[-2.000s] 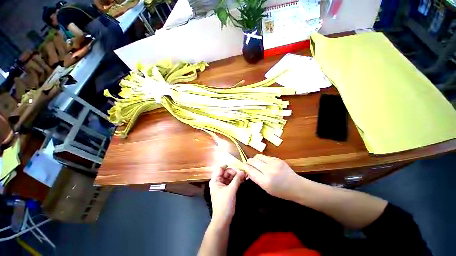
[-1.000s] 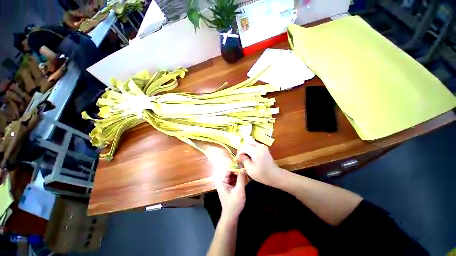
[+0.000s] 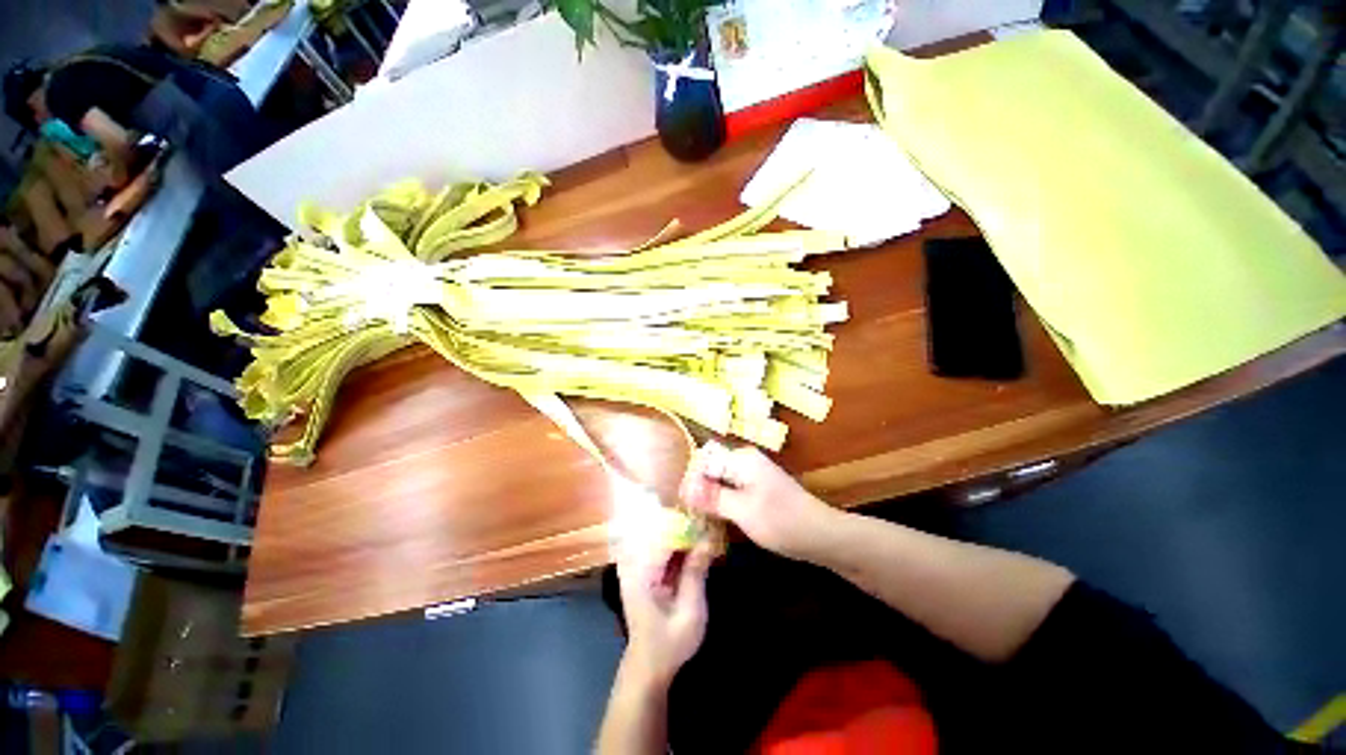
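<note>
A bundle of long yellow strips (image 3: 591,317) lies on the reddish-brown desk, gathered near its left end by a whitish band (image 3: 396,291) and fanned out to the right. Two strips run from it towards me at the desk's front edge. My left hand (image 3: 664,583) pinches a yellow strip end (image 3: 688,531) between thumb and fingers. My right hand (image 3: 734,490) is just above and to the right, fingers closed round a strip. Glare on the desk and on my left fingertips hides some detail.
A large yellow sheet (image 3: 1115,221) covers the desk's right side, with a black phone (image 3: 973,310) beside it. White papers (image 3: 844,185), a potted plant (image 3: 688,111) and a red-based calendar (image 3: 797,59) stand or lie behind. A person (image 3: 140,126) works at the upper left.
The view has shifted a little. My hands have moved slightly apart, the left one lower, and the strips near them now spread into a wider loop.
</note>
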